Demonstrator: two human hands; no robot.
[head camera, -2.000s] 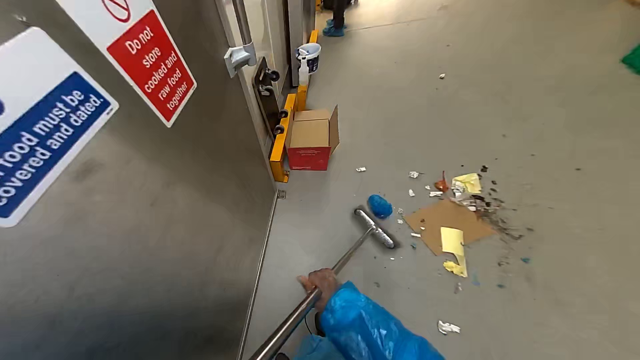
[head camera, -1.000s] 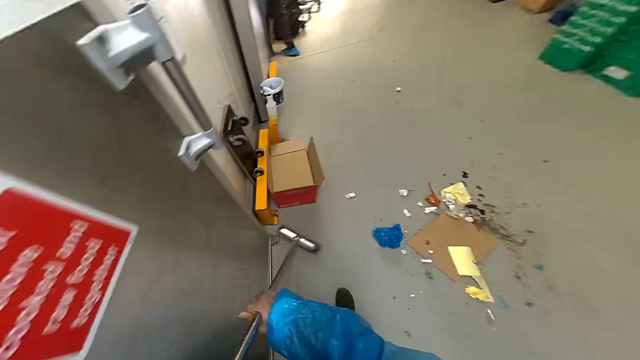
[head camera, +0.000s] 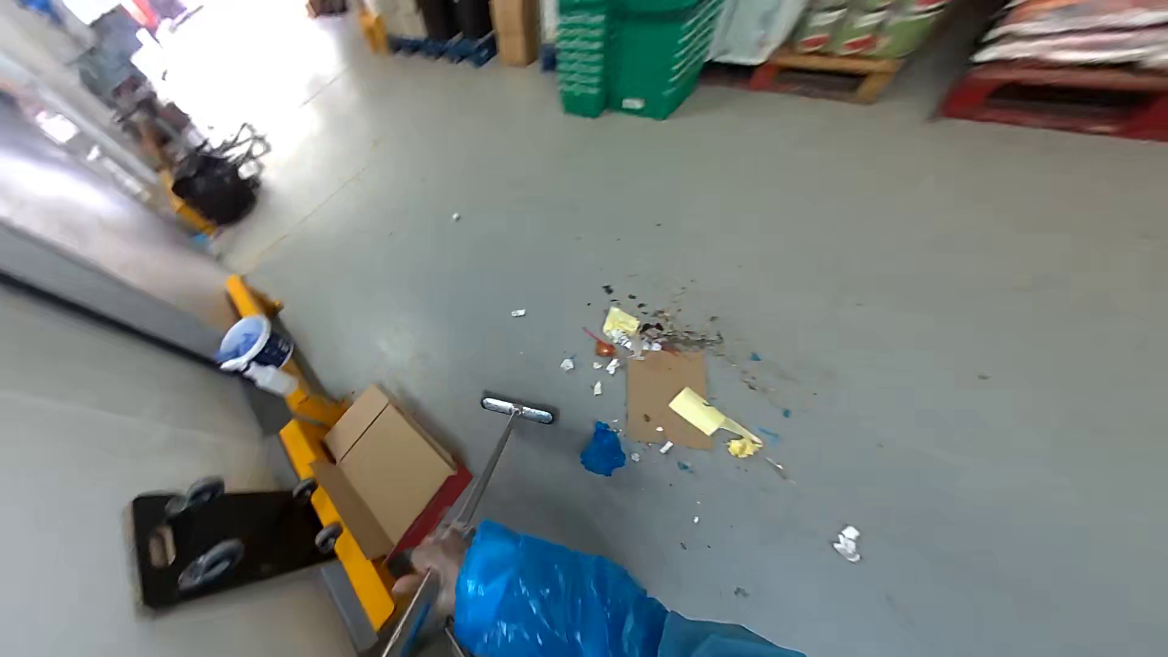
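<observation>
My right hand (head camera: 440, 561), in a blue plastic oversleeve, grips the metal pole of a long-handled floor brush (head camera: 518, 409). The brush head lies on the grey floor, left of a crumpled blue plastic piece (head camera: 603, 449) and apart from it. Right of that is a flat brown cardboard piece (head camera: 652, 392) with yellow paper (head camera: 696, 411) on it. Dark crumbs (head camera: 684, 338), another yellow scrap (head camera: 620, 322) and white bits are scattered by its upper edge. A crumpled white scrap (head camera: 847, 544) lies farther right. My left hand is not visible.
An open cardboard box (head camera: 392, 465) stands beside a yellow barrier (head camera: 342, 520) along the left wall. A black wheeled dolly (head camera: 237, 538), a white bucket (head camera: 260, 342) and a spray bottle (head camera: 272, 379) are there too. Green crates (head camera: 639, 55) and loaded pallets (head camera: 1049, 96) stand at the back.
The view has swung right, bringing the crates and pallets into sight. The brush head, close to the wall a second ago, is now farther out, between the box and the blue plastic.
</observation>
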